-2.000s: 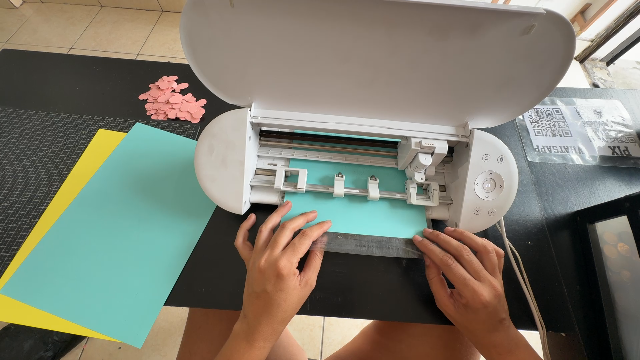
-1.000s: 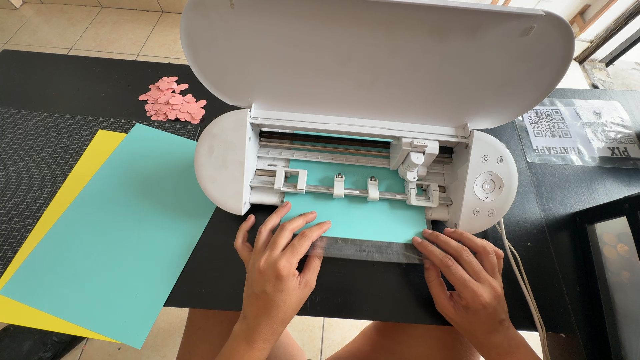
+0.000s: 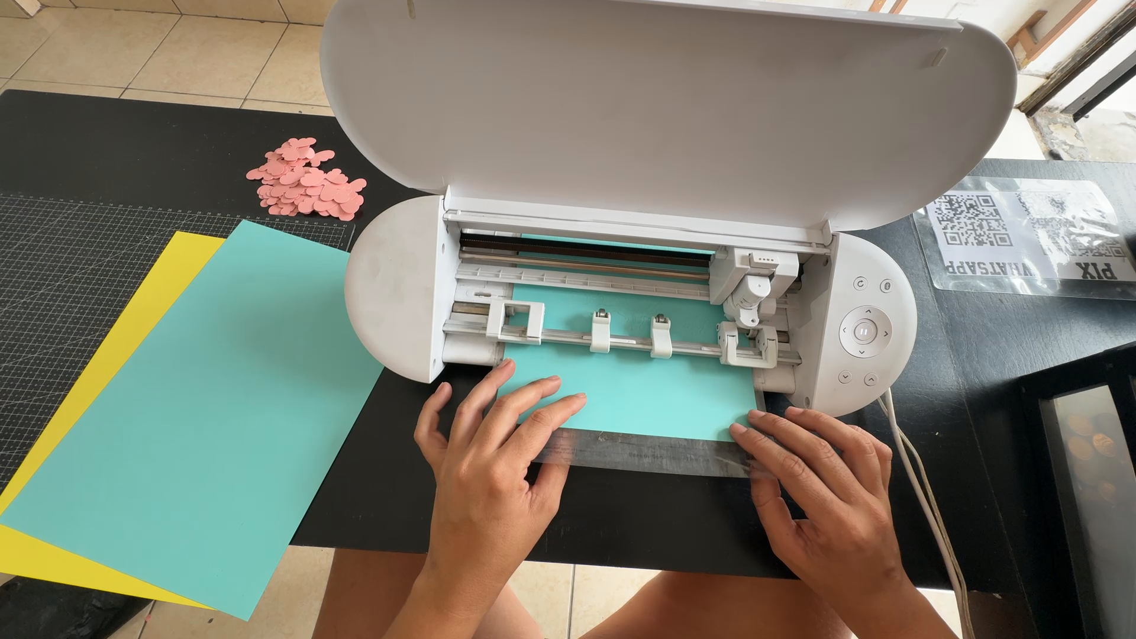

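A white electronic cutting machine (image 3: 395, 284) stands with its lid raised. A turquoise sheet (image 3: 639, 390) on a clear cutting mat (image 3: 652, 453) lies under its roller bar. My left hand (image 3: 497, 470) rests with fingertips on the left part of the sheet, its thumb by the mat's front edge. At the right front corner, my right hand (image 3: 825, 497) touches sheet and mat with its fingertips, the thumb at or under the edge; the exact hold is partly hidden. The white tool carriage (image 3: 754, 275) sits toward the right end of its rail.
Left of the machine lie a loose turquoise sheet (image 3: 204, 408), a yellow sheet (image 3: 106, 373) and a gridded cutting mat (image 3: 53, 293). Pink paper cutouts (image 3: 311, 182) are piled behind. At right are a plastic sleeve with printed codes (image 3: 1029, 235), white cables (image 3: 927, 506) and a black-framed box (image 3: 1083, 479).
The sheet and mat in the machine shifted toward me, then back toward the machine a little. The tool carriage moved left, then right again. Both hands stay in about the same place.
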